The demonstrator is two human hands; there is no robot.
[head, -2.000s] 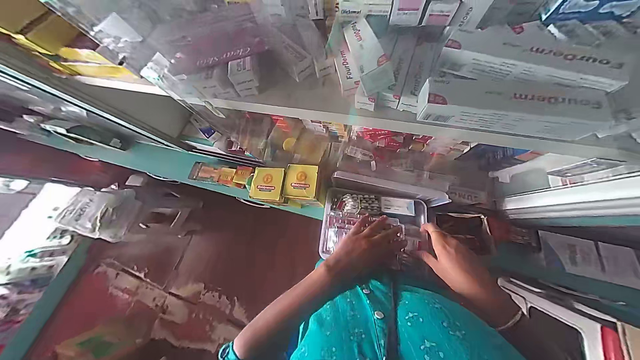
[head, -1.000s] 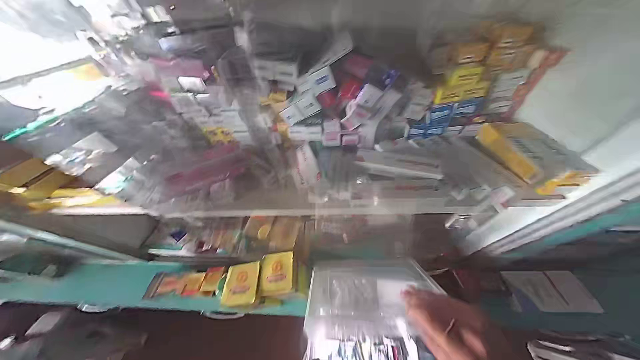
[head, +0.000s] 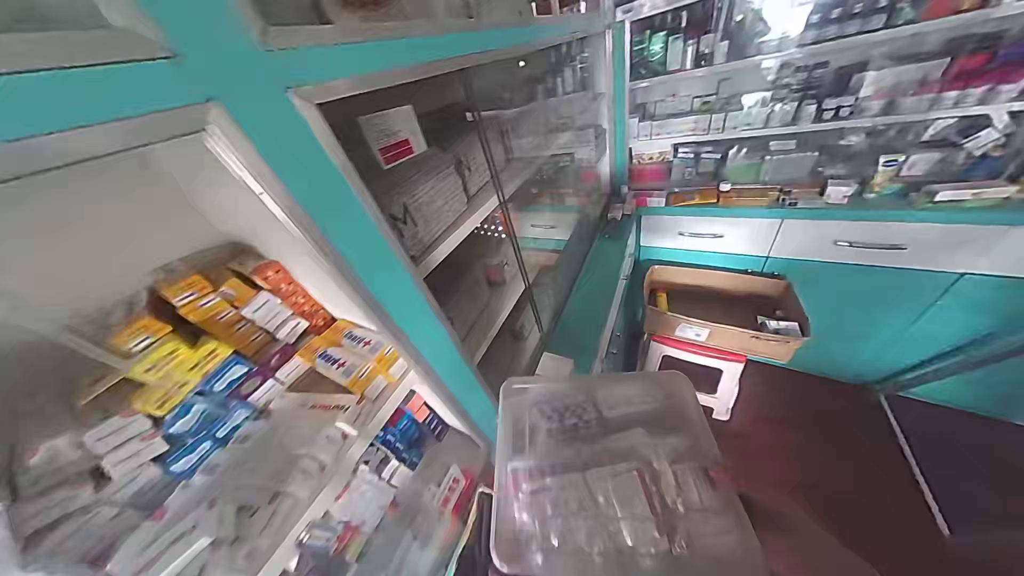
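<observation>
A translucent plastic box (head: 608, 480) with rounded corners fills the bottom centre of the head view. Blister packs and small packets show blurred through its top. Neither of my hands can be made out; whatever supports the box is hidden or below the frame. To the left of the box, small medicine cartons in yellow, blue, orange and white (head: 200, 432) crowd a cabinet shelf. Beyond it, a red and white carton (head: 392, 136) stands on top of stacked grey-white boxes (head: 432, 200) behind sliding glass.
An open cardboard box (head: 724, 320) with a few items rests on a white and red plastic stool (head: 696, 372) ahead. Teal-framed cabinets (head: 344, 224) run along the left. White drawers (head: 864, 244) and stocked glass shelves span the far side. Dark red floor lies at the right.
The view has swung strongly from the shelves to the aisle and far cabinets. Both hands showed on the open box two seconds ago; neither is discernible now, and the box's top looks covered.
</observation>
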